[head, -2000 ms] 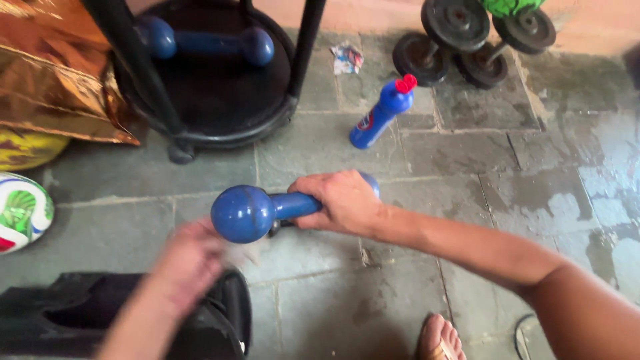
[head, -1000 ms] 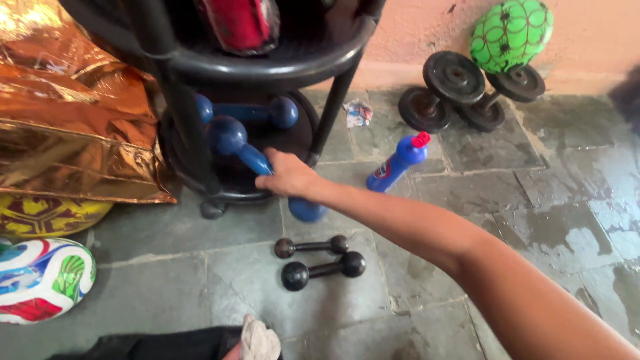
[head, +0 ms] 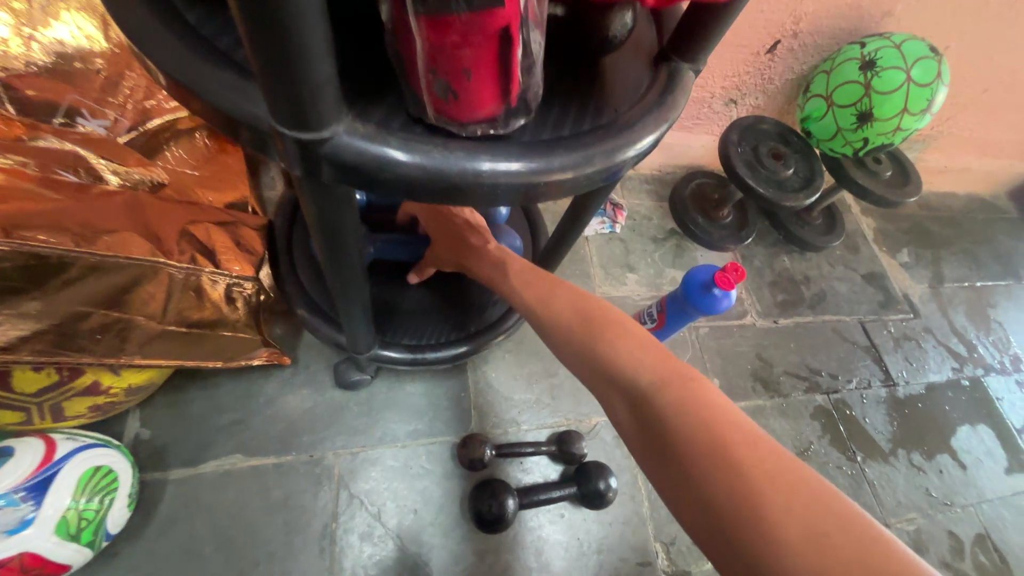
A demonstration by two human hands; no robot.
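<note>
My right hand [head: 452,240] reaches onto the lower shelf [head: 416,352] of a round black rack, at a blue dumbbell [head: 392,247]. Its thumb is spread away from the fingers; part of the hand lies in shadow, and the upper tier hides some of the shelf. Behind that dumbbell lies a second blue one, partly covered. My left hand is out of view. On the grey stone floor, nearer to me, rest a small black dumbbell [head: 524,450] and a larger black dumbbell [head: 546,494], side by side.
The rack's upper tier [head: 496,172] holds a red item [head: 468,72] in clear plastic. A blue bottle [head: 692,300] stands right of my forearm. Plate dumbbells [head: 772,160] and a green ball [head: 876,94] are by the wall. Copper foil fabric [head: 120,264] and a patterned ball [head: 68,500] lie left.
My right hand has carried a blue dumbbell from above the floor onto the rack's lower shelf, and its fingers have since spread. My left hand has left the view.
</note>
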